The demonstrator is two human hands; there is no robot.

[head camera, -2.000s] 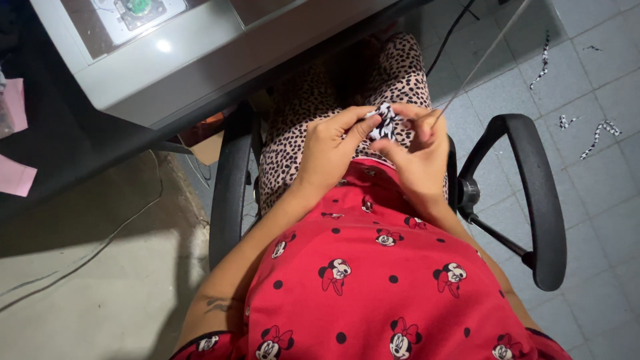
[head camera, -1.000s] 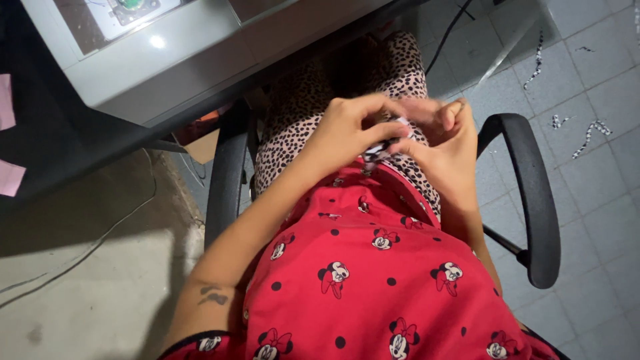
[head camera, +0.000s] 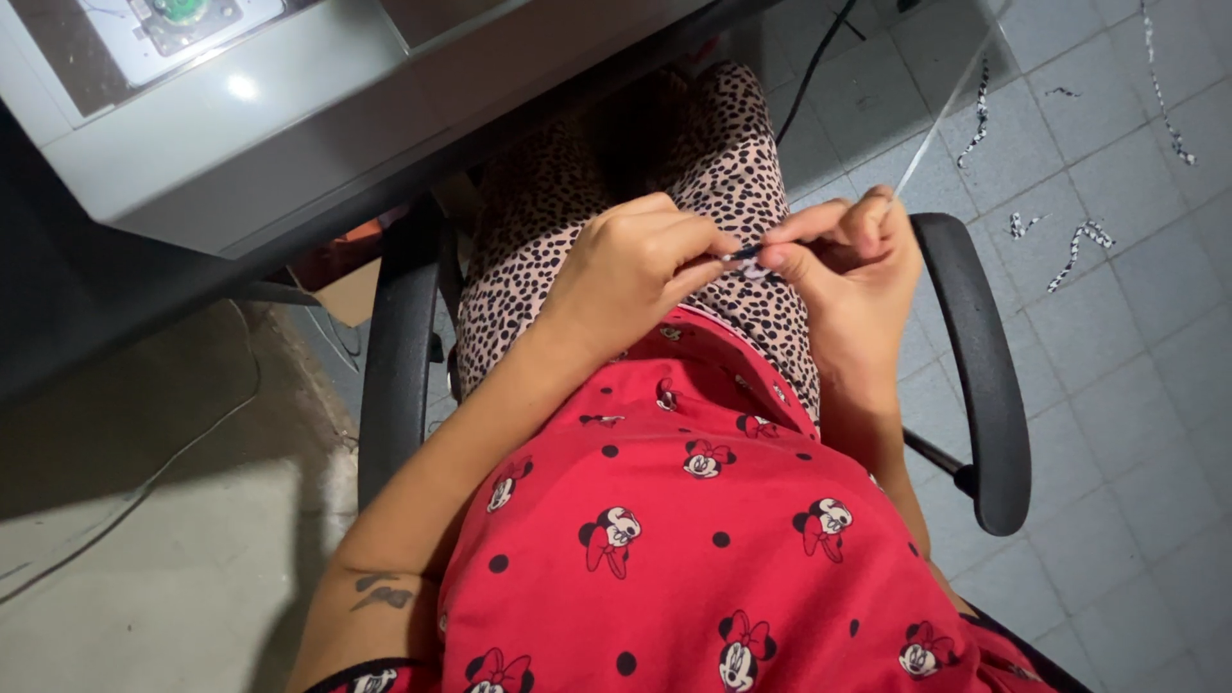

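Over my lap, my left hand (head camera: 640, 265) pinches one side of a small black-and-white fabric piece (head camera: 751, 262) between thumb and fingertips. My right hand (head camera: 852, 265) grips its other side with thumb and index finger. A thin pale strand (head camera: 938, 125) runs from the curled fingers of my right hand up and to the right, toward the floor's upper part in view. Most of the fabric piece is hidden by the fingers, so its shape cannot be told.
A grey machine housing (head camera: 231, 144) on a dark table (head camera: 58, 332) stands at upper left. Black chair armrests (head camera: 977, 375) flank my body. Patterned fabric scraps (head camera: 1078, 252) lie on the tiled floor at right. A black cable (head camera: 813, 72) hangs beyond my knees, and a cardboard box (head camera: 351, 289) sits below the table.
The fabric piece shows less between my fingers than two seconds ago, when more of its patterned surface was visible. My hands have shifted their hold on it.
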